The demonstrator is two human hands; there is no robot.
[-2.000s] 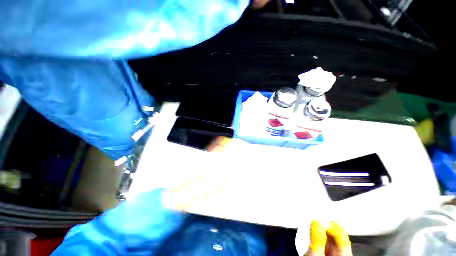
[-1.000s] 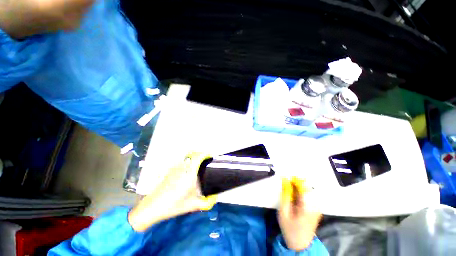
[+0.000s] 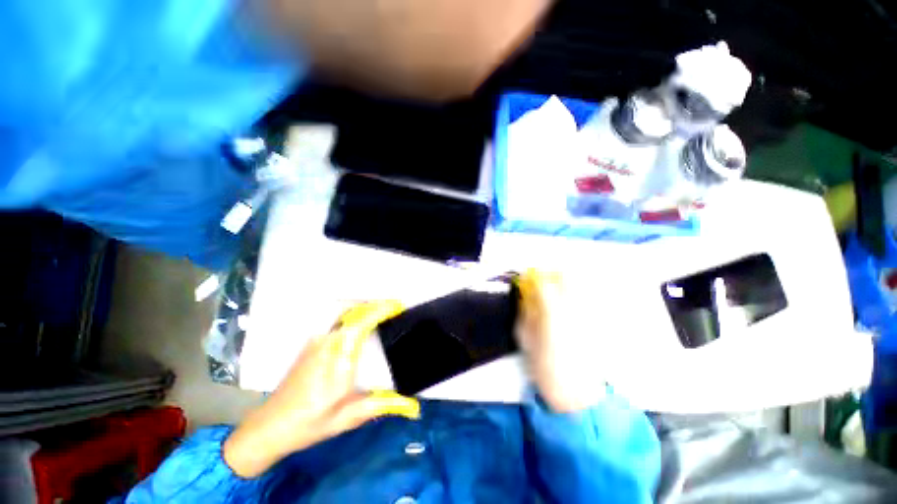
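A glossy black screen (image 3: 452, 337) is held slightly tilted over the near edge of the white table. My left hand (image 3: 320, 379), with yellow finger cots, grips its left end, thumb below and fingers above. My right hand (image 3: 551, 340) is blurred, its yellow-tipped fingers on the screen's right end; no wipe can be made out in the glare. A second black screen (image 3: 408, 219) lies at the table's left, with another black panel (image 3: 418, 148) just beyond it. One more screen (image 3: 726, 299) lies at the right, reflecting light.
A blue tray (image 3: 600, 228) at the far side holds bottles (image 3: 639, 148) and a white peaked bundle (image 3: 539, 157). Crumpled white wipe (image 3: 712, 79) sits on one bottle. A person's blurred arm (image 3: 393, 39) and blue sleeve (image 3: 118, 108) reach in at upper left. A red crate (image 3: 108, 453) stands lower left.
One screen now lies at the table's left, near the tray. My right hand has moved left onto the held screen's end. The other person's hand has moved right across the top.
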